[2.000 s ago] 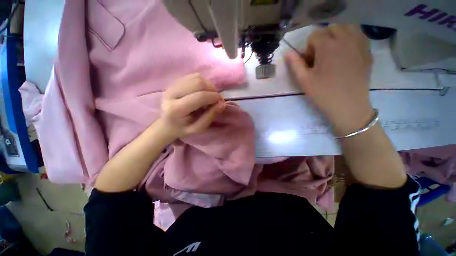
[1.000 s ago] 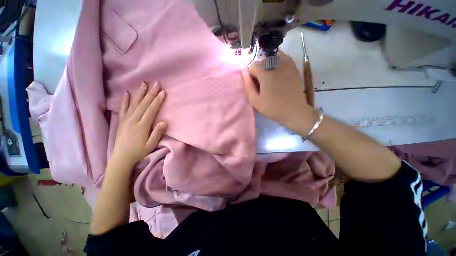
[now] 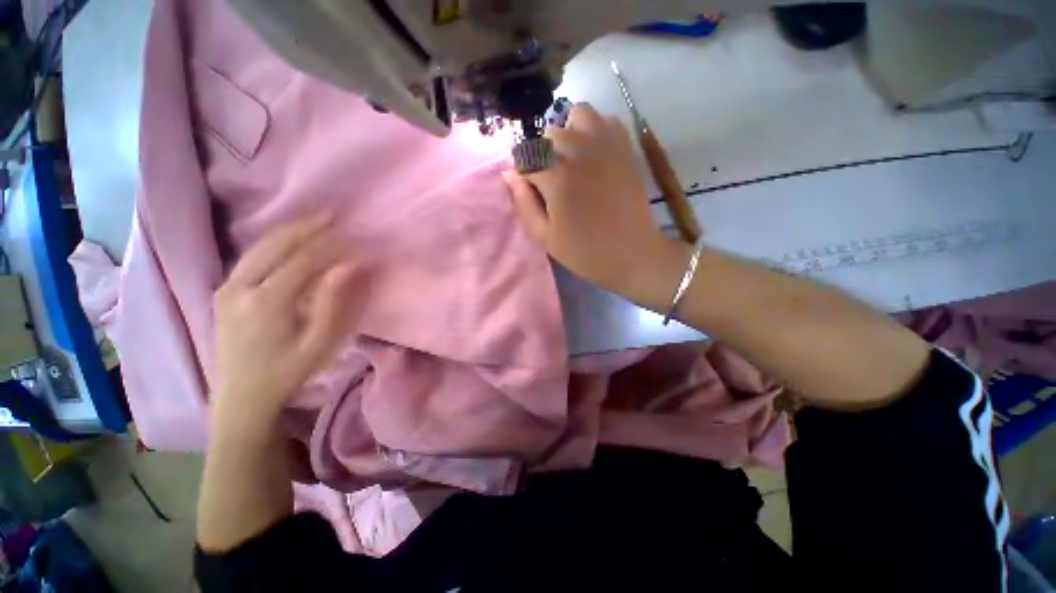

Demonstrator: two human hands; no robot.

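The dusty pink garment (image 3: 405, 249) lies over the white table and down onto the lap, with a stitched pocket flap (image 3: 236, 114) at the upper left. The sewing machine head (image 3: 382, 46) stands above it, its lamp lighting the cloth edge near the needle. The needle area is partly hidden. My right hand (image 3: 596, 197) is at the garment's right edge beside the ridged tension knob (image 3: 534, 154); its fingertips are partly hidden, so a grip cannot be told. My left hand (image 3: 281, 313) is blurred, over the cloth at the left, fingers apart and holding nothing.
An awl (image 3: 666, 174) with a wooden handle lies right of my right hand. A printed ruler scale (image 3: 892, 247) runs along the table front. A dark object (image 3: 820, 23) and a blue and orange item (image 3: 681, 24) lie behind. Blue-edged equipment (image 3: 72, 295) stands at the left.
My right hand has moved from the right, leaving the awl on the table, to the garment edge by the needle. My left hand has let go of the edge and moved left. The view has tilted.
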